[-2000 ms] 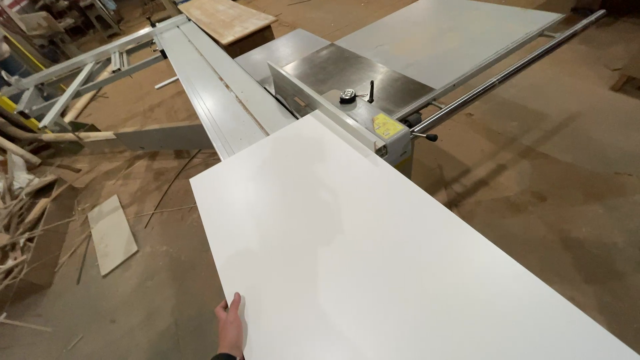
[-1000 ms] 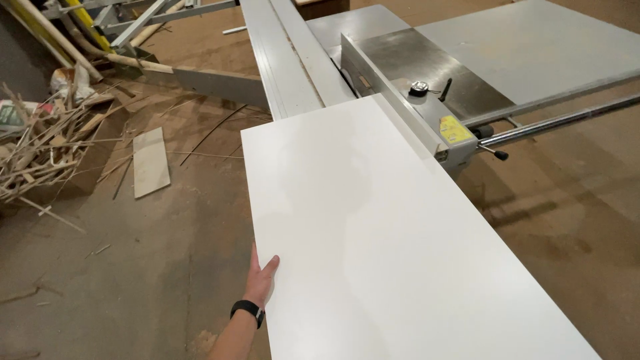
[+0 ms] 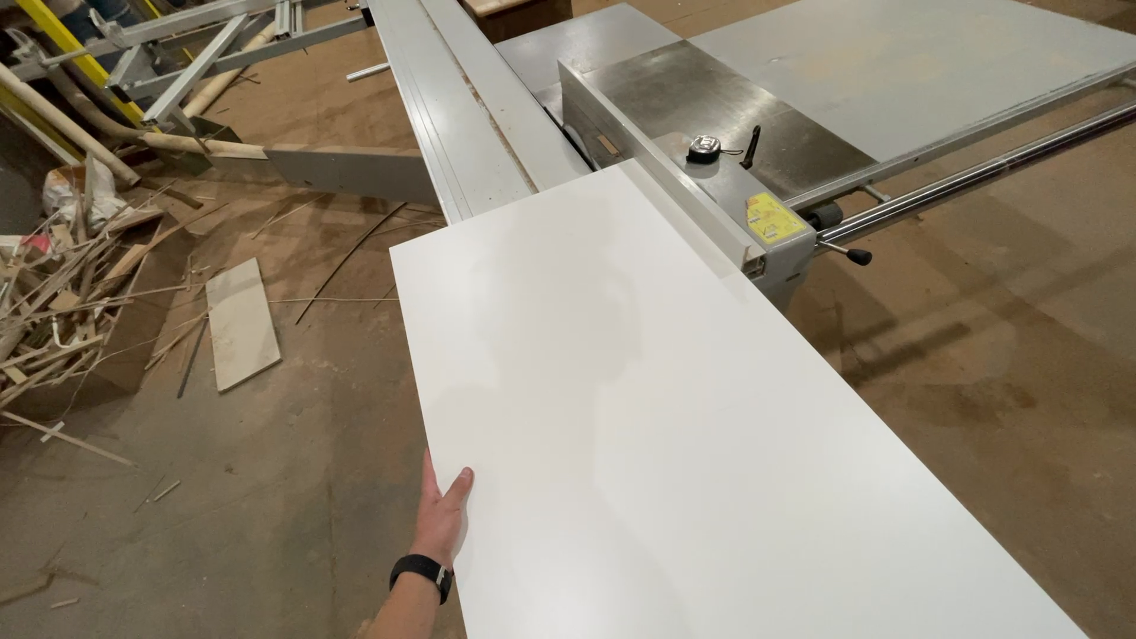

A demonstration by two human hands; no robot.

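Observation:
A large white panel [image 3: 674, 426] fills the lower middle of the view, its far end at the sliding table [image 3: 461, 106] of a panel saw and its right edge along the metal rip fence [image 3: 657, 169]. My left hand [image 3: 442, 510], with a black band on the wrist, grips the panel's left edge, thumb on top and fingers underneath. My right hand is out of view. Past the fence, a tape measure [image 3: 704, 149] sits on the fence housing beside a black clamp lever [image 3: 752, 147].
A round steel rail [image 3: 985, 173] with a black-knobbed lever [image 3: 848, 254] runs off to the right. Wood offcuts [image 3: 71, 311] are heaped on the floor at left, near a loose pale board [image 3: 242, 325]. An aluminium frame [image 3: 204, 71] stands at upper left.
Compared with two seconds ago, more of my left forearm and its black band show at the panel's left edge. The view has shifted; the hand keeps its hold.

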